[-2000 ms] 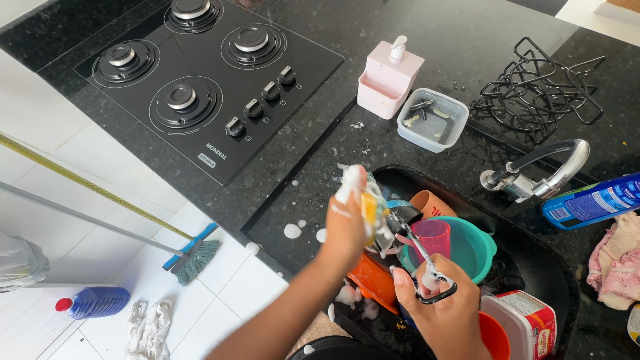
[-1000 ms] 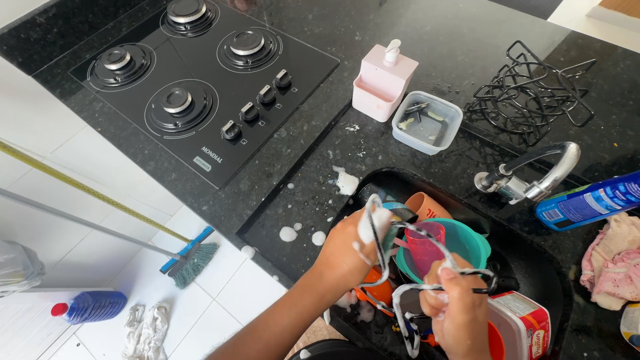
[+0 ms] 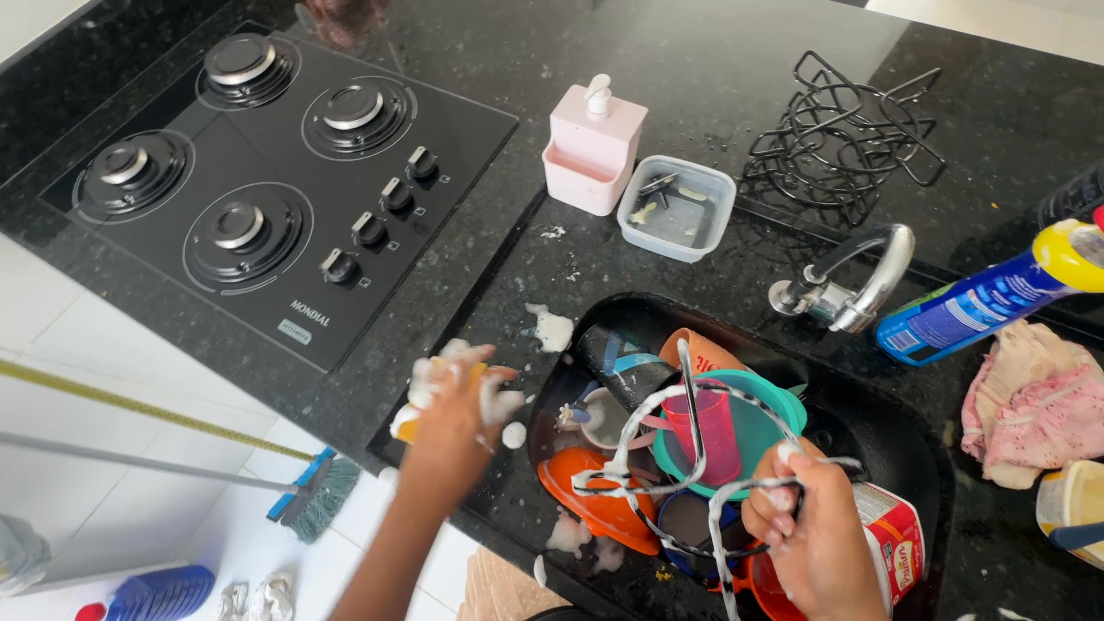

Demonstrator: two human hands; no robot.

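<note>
My left hand [image 3: 457,414], covered in suds, is closed around a foamy yellow sponge [image 3: 414,423] over the counter left of the sink. In my right hand [image 3: 798,526] is a soapy black wire pot-support grate [image 3: 634,466], held above the black sink basin [image 3: 897,405]. Under the grate lie a teal bowl [image 3: 780,401], a pink translucent cup [image 3: 714,431], an orange lid or dish [image 3: 578,500], a peach cup [image 3: 703,349], a dark cup [image 3: 621,358] and a red-and-white tub [image 3: 893,535].
A gas cooktop [image 3: 259,172] is at the left. Behind the sink stand a pink soap dispenser [image 3: 591,147], a clear plastic container [image 3: 677,207], stacked wire grates [image 3: 841,138] and a chrome faucet [image 3: 862,285]. To the right are a blue bottle [image 3: 957,306] and a pink cloth [image 3: 1026,405].
My left hand with the sponge has moved away from the grate, left onto the counter side. My right hand still holds the grate, which now spreads across the sink.
</note>
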